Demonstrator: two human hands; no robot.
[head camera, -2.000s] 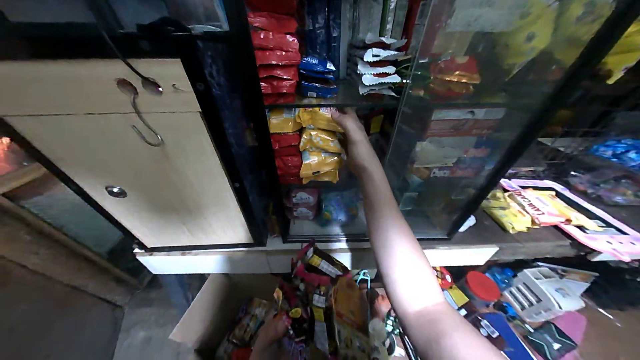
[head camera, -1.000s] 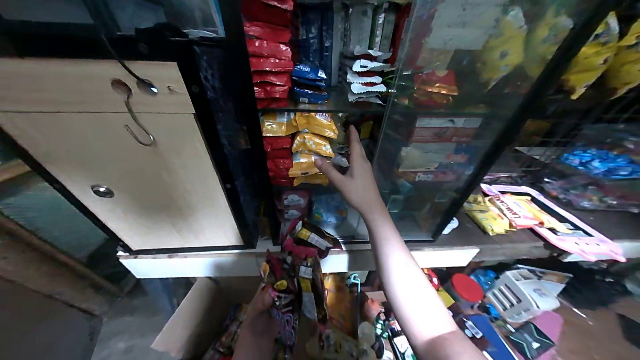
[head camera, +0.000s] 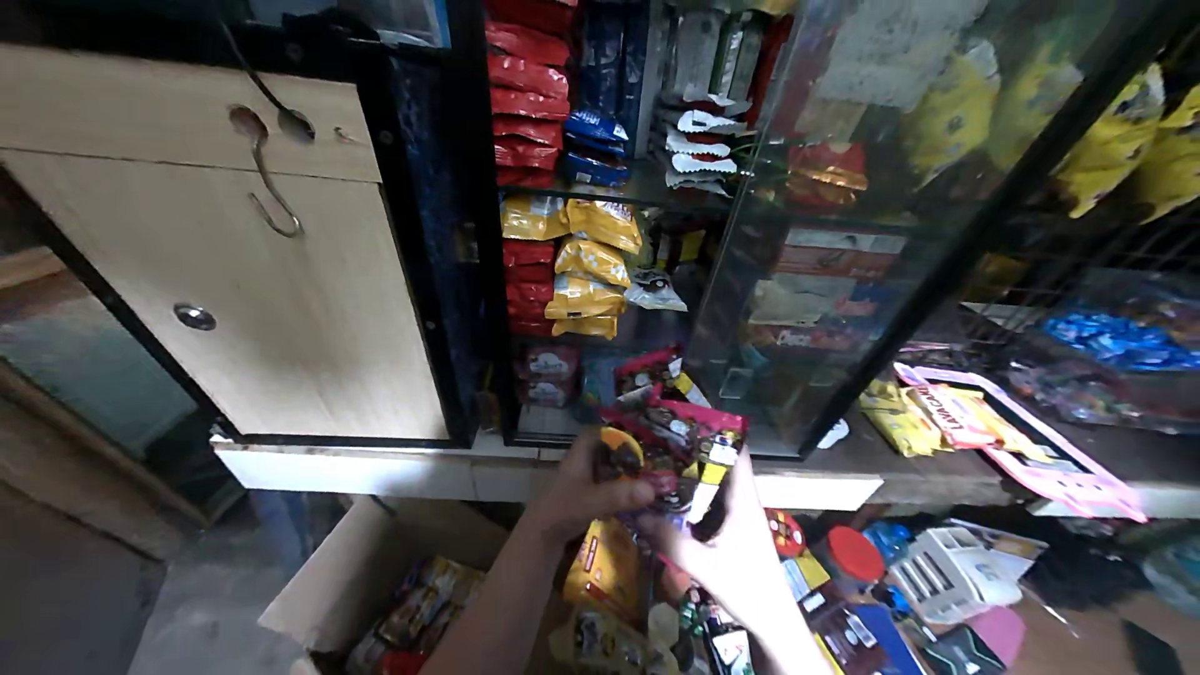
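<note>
Several dark red snack packets (head camera: 670, 431) are bunched between my two hands, in front of the shelf's lower edge. My left hand (head camera: 595, 487) grips them from the left, its thumb across the front. From the right, my right hand (head camera: 717, 534) closes on the same bunch. Behind and above, yellow packets (head camera: 591, 267) are stacked in the glass cabinet beside red packets (head camera: 528, 281). A silvery packet (head camera: 654, 289) lies to their right.
A cardboard box (head camera: 328, 572) holding packets stands below left. Under my hands lie more goods, with a red-lidded jar (head camera: 853, 555) to the right. A glass pane (head camera: 825, 244) covers the cabinet's right part. A pink-framed tray (head camera: 1059, 469) rests on the ledge.
My right hand has come down from the yellow packets in the cabinet to the dark red packets. My left hand has raised these packets from over the box to the ledge.
</note>
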